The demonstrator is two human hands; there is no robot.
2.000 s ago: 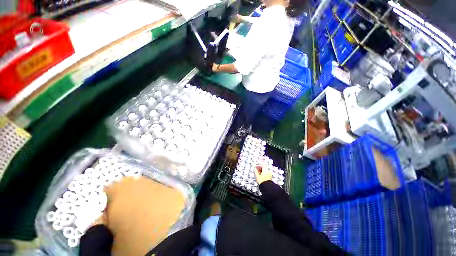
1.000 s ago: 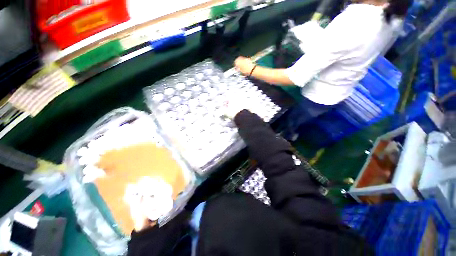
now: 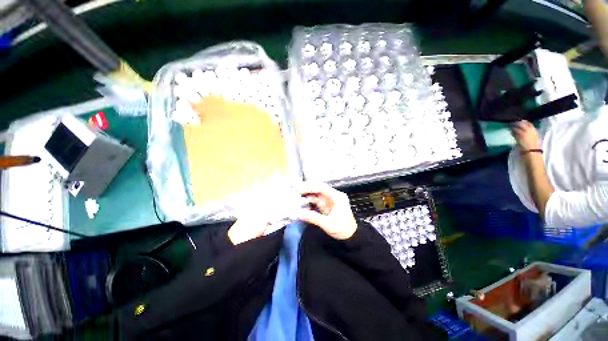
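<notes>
My left hand (image 3: 248,230) is in front of the lined bin, closed around a bunch of white parts that look overexposed. My right hand (image 3: 335,212) is beside it, thumb and fingers pinched around a small part with a dark spot, at the bunch. The lined parts bin (image 3: 159,143) holds white caps (image 3: 230,78) at its back and a tan cardboard sheet (image 3: 237,150). The clear blister tray (image 3: 360,100) right of it holds whitish round parts in pockets. The black tray (image 3: 427,263) in a wire basket at lower right carries rows of assembled pieces (image 3: 407,230).
A grey meter (image 3: 100,163) lies on paper at left, with an orange-handled tool (image 3: 19,161) hanging nearby. A second black tray (image 3: 465,113) is behind the blister tray. A person in white (image 3: 567,166) works at right. A grey-white box (image 3: 527,303) is at lower right.
The view has swung left. My right hand has come back from the blister tray and now meets my left hand, which has moved from over the bin to its front edge.
</notes>
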